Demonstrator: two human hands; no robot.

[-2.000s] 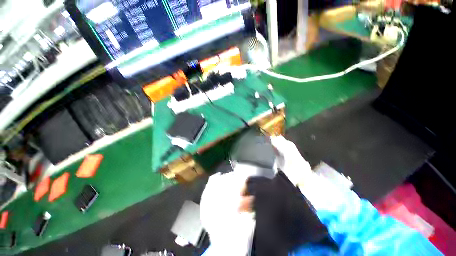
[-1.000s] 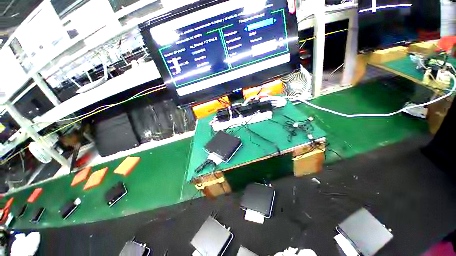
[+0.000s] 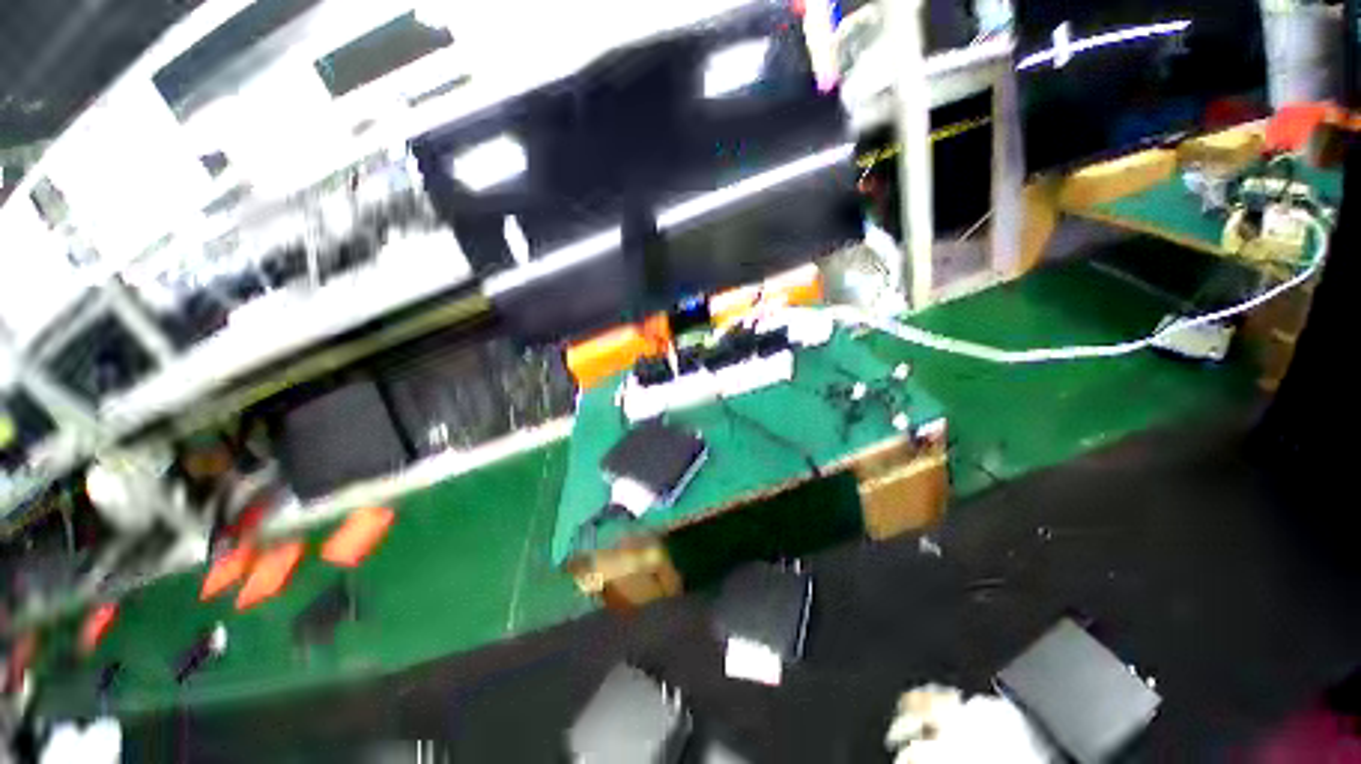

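A grey square unit (image 3: 1078, 694) lies on the black belt at the lower right. A white-gloved hand, seemingly my right hand (image 3: 970, 731), is blurred and cut off by the bottom edge, just left of this unit; whether it touches or holds anything is unclear. My left hand cannot be made out. A black unit with a white slip (image 3: 761, 615) lies at the belt's middle. Another grey unit (image 3: 630, 724) lies lower left of it, cut off below. A black unit (image 3: 654, 460) sits on the raised green bench (image 3: 769, 436).
A power strip (image 3: 709, 385) with dark adapters and loose leads (image 3: 873, 400) lie on the bench. A dark monitor (image 3: 642, 164) stands behind. Orange pads (image 3: 272, 575) lie left on the green surface. A white cable (image 3: 1030, 355) curves right. A white glove-like shape (image 3: 78, 742) shows lower left, owner unclear.
The unit held between both gloved hands is no longer seen held. The hands left the centre; one glove now shows more at the bottom edge. The monitor went from menu to dark. The view shifted.
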